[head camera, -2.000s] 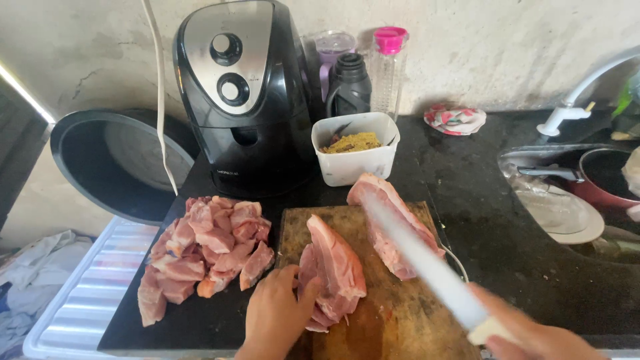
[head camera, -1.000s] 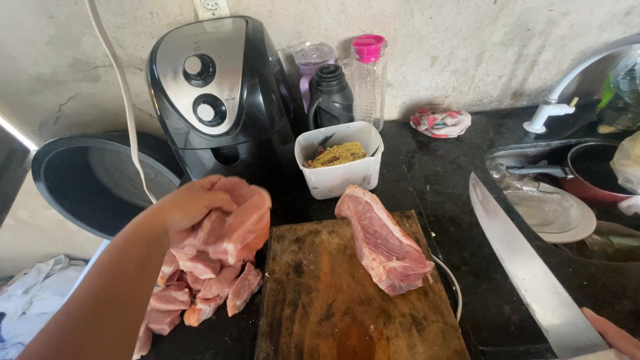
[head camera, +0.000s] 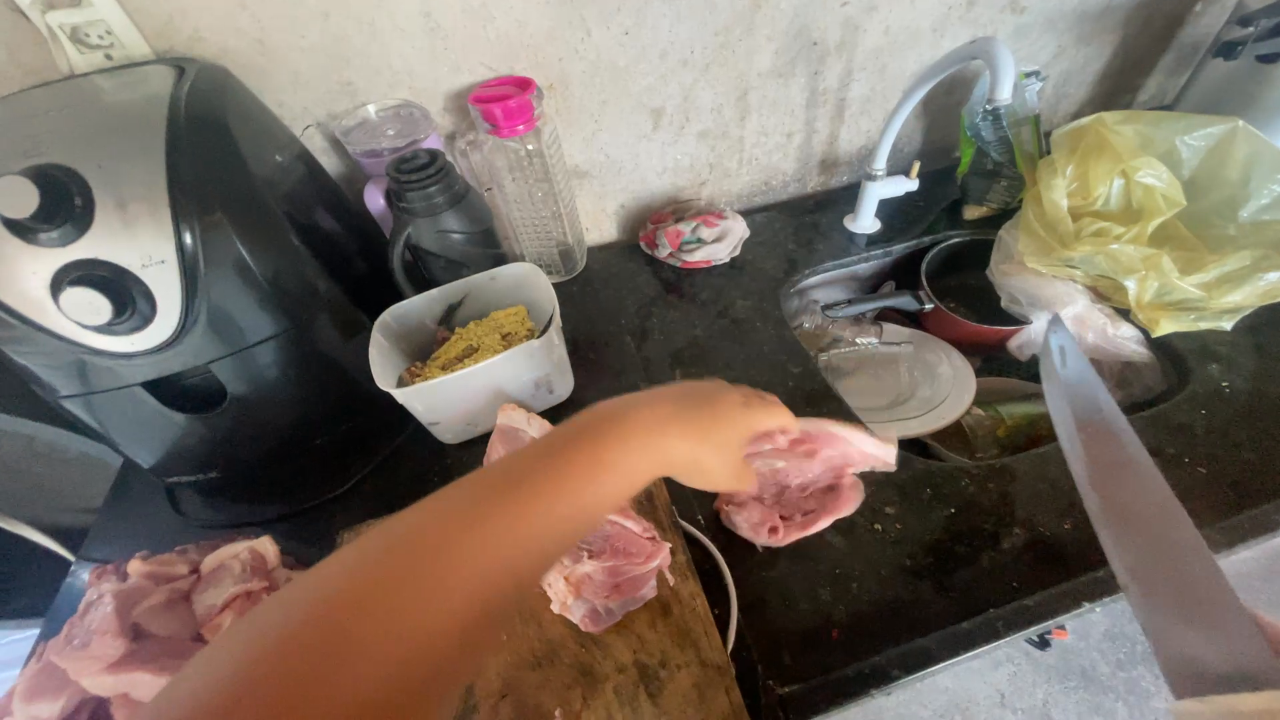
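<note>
My left hand (head camera: 725, 432) grips a piece of raw meat (head camera: 805, 482) over the black counter, just right of the wooden cutting board (head camera: 560, 665). Another raw piece (head camera: 610, 570) lies on the board, partly hidden behind my left forearm. At the right edge, my right hand (head camera: 1268, 630) is mostly out of view and holds a large knife (head camera: 1130, 500), its blade pointing up and away. A pile of raw meat pieces (head camera: 150, 620) sits left of the board.
A white plastic container (head camera: 480, 400) with yellow seasoning stands behind the board, near a black air fryer (head camera: 230, 270). Behind are a black thermos (head camera: 440, 220) and a pink-lidded bottle (head camera: 530, 180). On the right, the sink holds plates (head camera: 900, 380) and a red pan (head camera: 975, 325), beside a yellow plastic bag (head camera: 1150, 210).
My left hand, seen over the meat pile at left a second ago, has moved right across the board to the piece on the counter. The view has swung right.
</note>
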